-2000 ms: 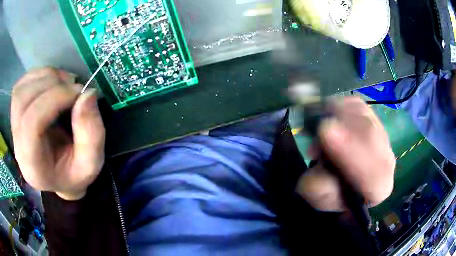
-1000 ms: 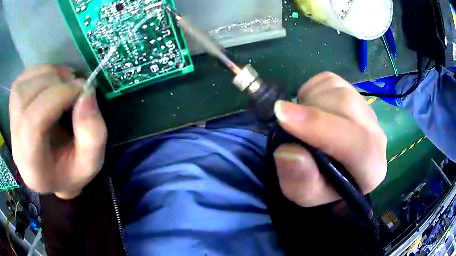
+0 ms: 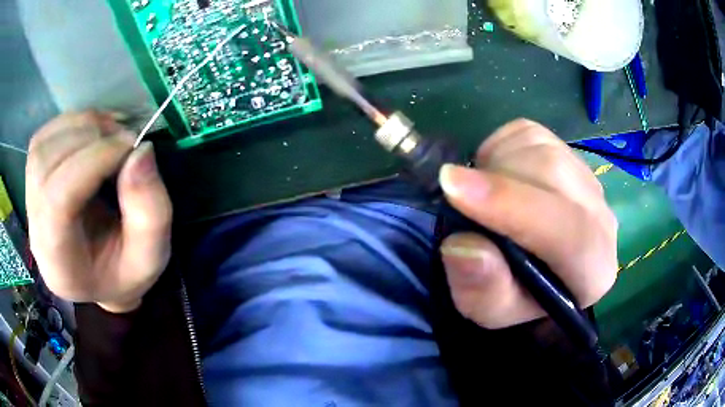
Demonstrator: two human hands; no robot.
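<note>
A green printed circuit board (image 3: 238, 79), dense with shiny solder dots, lies partly on a grey plate (image 3: 397, 28) at the upper left. My left hand (image 3: 99, 211) pinches a thin silvery solder wire (image 3: 184, 79) between thumb and fingers; its far end is over the board. My right hand (image 3: 529, 226) holds a black soldering iron (image 3: 425, 155) with a brass-coloured collar. Its grey metal tip points up-left to the board's upper right part. Whether the tip touches the board or wire cannot be told.
A round cream container (image 3: 600, 36) with silvery bits stands at the upper right, blue-handled pliers (image 3: 594, 95) beside it. A black cable runs at the right. A person's blue sleeve (image 3: 695, 175) is at the right edge. Another board (image 3: 12, 258) shows at the far left.
Since two seconds ago my right hand has brought the iron up-left to the board. My left hand still holds the wire over the board. The view has shifted slightly.
</note>
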